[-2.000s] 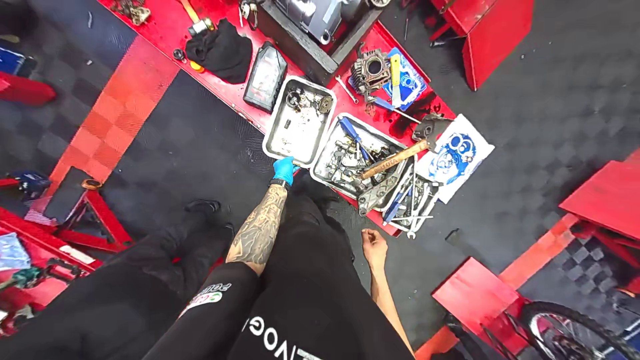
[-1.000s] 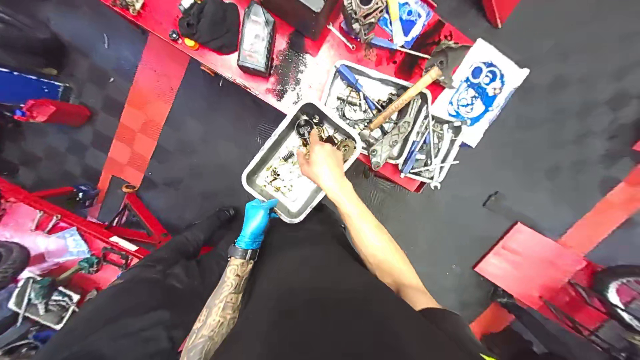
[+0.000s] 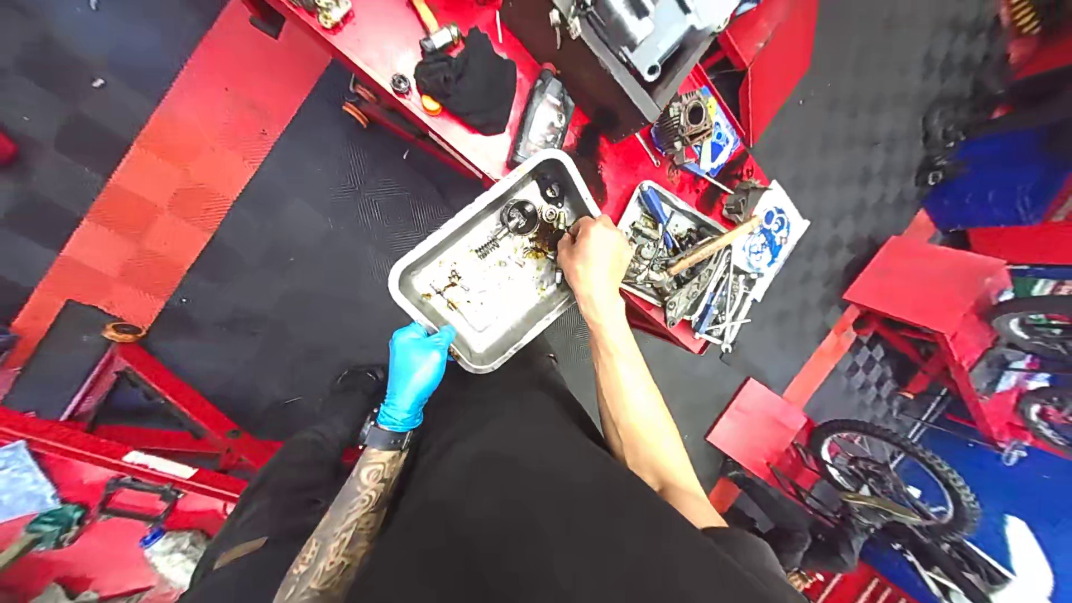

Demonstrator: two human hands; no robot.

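Observation:
My left hand (image 3: 416, 368), in a blue glove, grips the near left rim of a white tray (image 3: 410, 266), which is tilted and held off the bench's front edge. Inside the tray lie oily metal parts, among them a coil spring (image 3: 487, 246), a round dark part (image 3: 519, 216) and small bits of hardware. My right hand (image 3: 595, 255), bare, is at the tray's right side with its fingers curled over the inner wall; whether they hold the rim or a part is hidden. A second tray (image 3: 641, 191) with tools and a wooden-handled hammer (image 3: 712, 247) stands on the bench to the right.
The red bench (image 3: 469, 155) carries a black cloth (image 3: 473, 82), an engine cylinder (image 3: 682, 121), a large engine part (image 3: 641, 33) and wrenches (image 3: 735, 314). A red stand (image 3: 180, 406) is at the left. A motorcycle wheel (image 3: 892, 473) is at the lower right, near a red box (image 3: 756, 421).
The tray of oily parts, on the bench two seconds ago, is now off it, nearer my body. My right hand has moved from beside my body to the tray, then from its middle to its right side.

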